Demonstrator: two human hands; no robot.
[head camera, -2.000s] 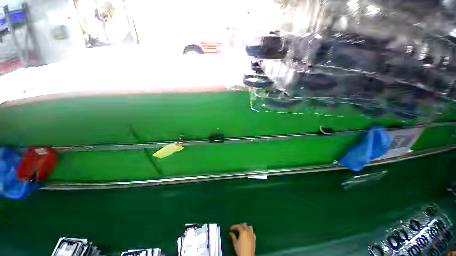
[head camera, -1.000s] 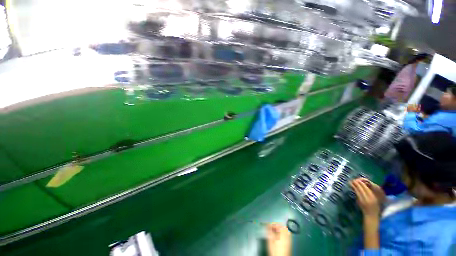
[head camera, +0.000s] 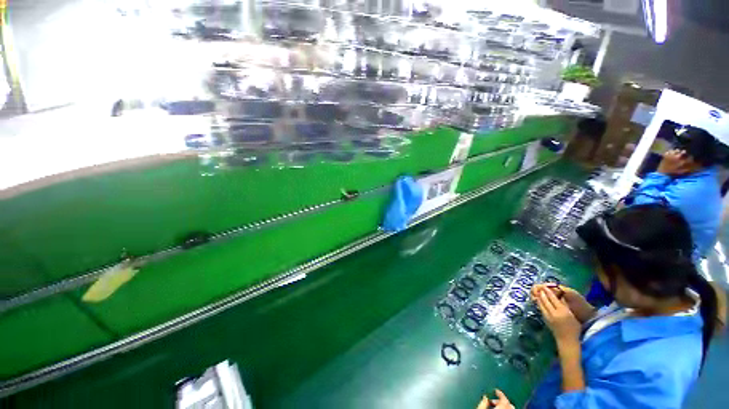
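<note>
A black ring (head camera: 452, 354) lies flat and alone on the glossy dark-green bench. Right of it is a clear blister tray (head camera: 501, 307) with rows of black rings. At the bottom edge, just below and right of the loose ring, are a few fingertips, apparently of my right hand (head camera: 493, 400). They are cut off by the picture's edge, so whether they hold anything is hidden. My left hand is out of the picture. A pile of white slotted sheets (head camera: 214, 391) stands at the bottom left, partly cut off.
A worker in a blue smock (head camera: 639, 351) sits at right, both hands at the tray. Another person (head camera: 687, 192) is beyond. Stacked blister trays (head camera: 559, 209) stand farther along the bench. A blue bag (head camera: 402, 204) hangs on the rail. Clear trays (head camera: 320, 104) load the upper shelf.
The view has swung right from the white piles toward the neighbour's tray. My right hand has moved down, away from the loose ring, nearly out of the picture. The neighbour's hands have come together.
</note>
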